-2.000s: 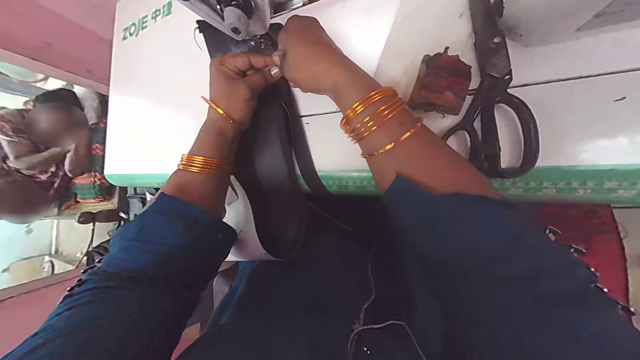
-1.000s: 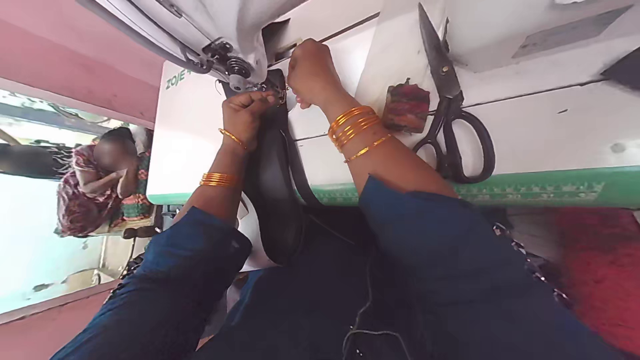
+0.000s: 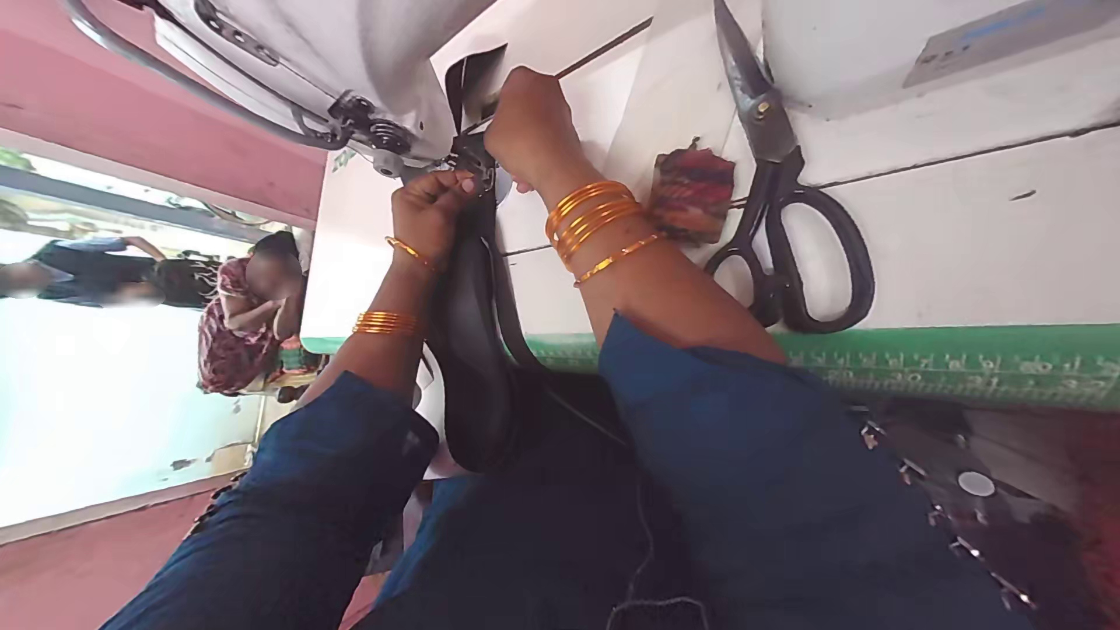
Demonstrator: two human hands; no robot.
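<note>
My left hand (image 3: 430, 210) has its fingers pinched at the near side of the sewing machine's needle area (image 3: 472, 157), by the top of a long black piece of material (image 3: 472, 350). That piece hangs over the table's near edge, and a narrow black strip (image 3: 507, 306) runs beside it. Just right of the needle area, my right hand (image 3: 534, 127) is curled, its fingertips mostly hidden behind the hand. Whether it grips anything cannot be told. The white sewing machine head (image 3: 367, 52) stands at the upper left, over the work.
Large black-handled scissors (image 3: 770, 157) lie on the white table (image 3: 945, 245), right of a small red and brown cloth bundle (image 3: 693, 194). A green measuring band (image 3: 962, 363) runs along the near edge. Other people (image 3: 249, 315) are beyond an opening at left.
The view has shifted, bringing more of the machine head in. My right hand has drawn away from my left; they were touching two seconds ago. The scissors and cloth bundle lie as before.
</note>
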